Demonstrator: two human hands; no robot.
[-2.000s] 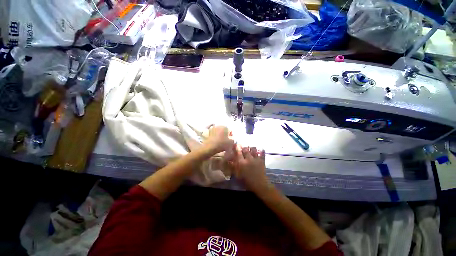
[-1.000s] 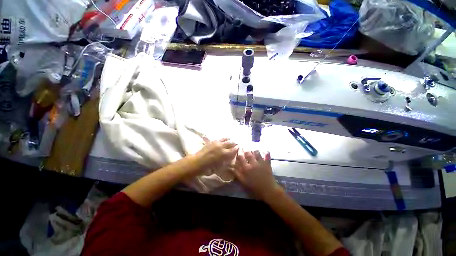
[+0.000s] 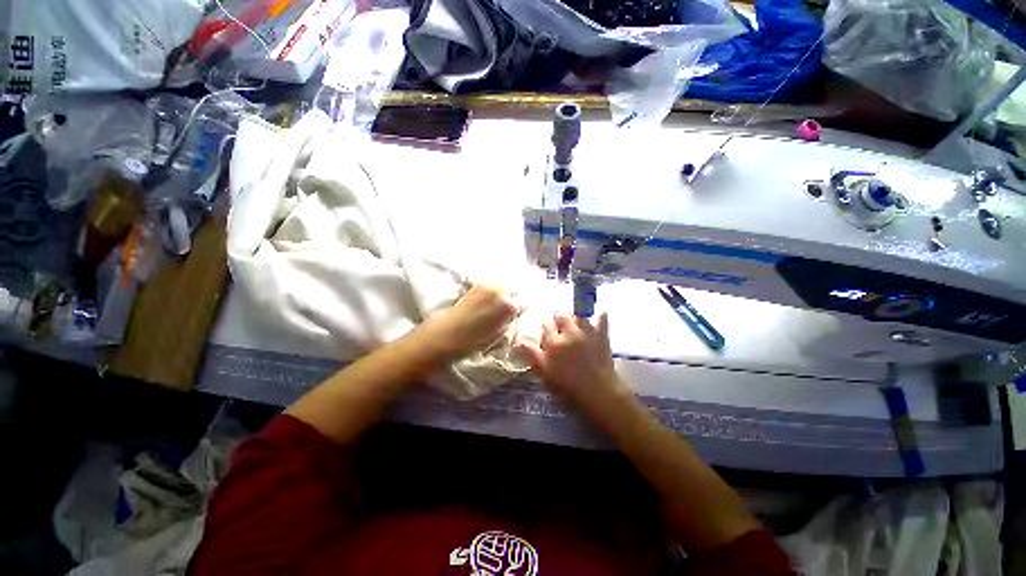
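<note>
A cream garment (image 3: 326,253) lies heaped on the white table left of the needle area. Its near end runs under both hands. My left hand (image 3: 482,320) is bare and holds the cloth just left of the needle area. My right hand (image 3: 574,356) holds the cloth edge in front of the machine's left end. The fingertips of both hands are close together in bright glare. The white sewing machine (image 3: 698,242) has a blue stripe and a black lit panel. The needle and the exact seam are lost in the glare.
Teal thread snips (image 3: 692,317) lie right of my right hand. A smartphone (image 3: 421,126) lies behind the garment. A brown board (image 3: 174,304) and plastic bags are at the left. A blue bag (image 3: 765,51) is behind the machine. The ruler-marked table edge (image 3: 720,425) runs in front.
The view has shifted slightly, so the machine and snips sit further right. Both hands stay on the garment. Compared with one second ago, they are a little closer to the needle area and their fingers are more bent.
</note>
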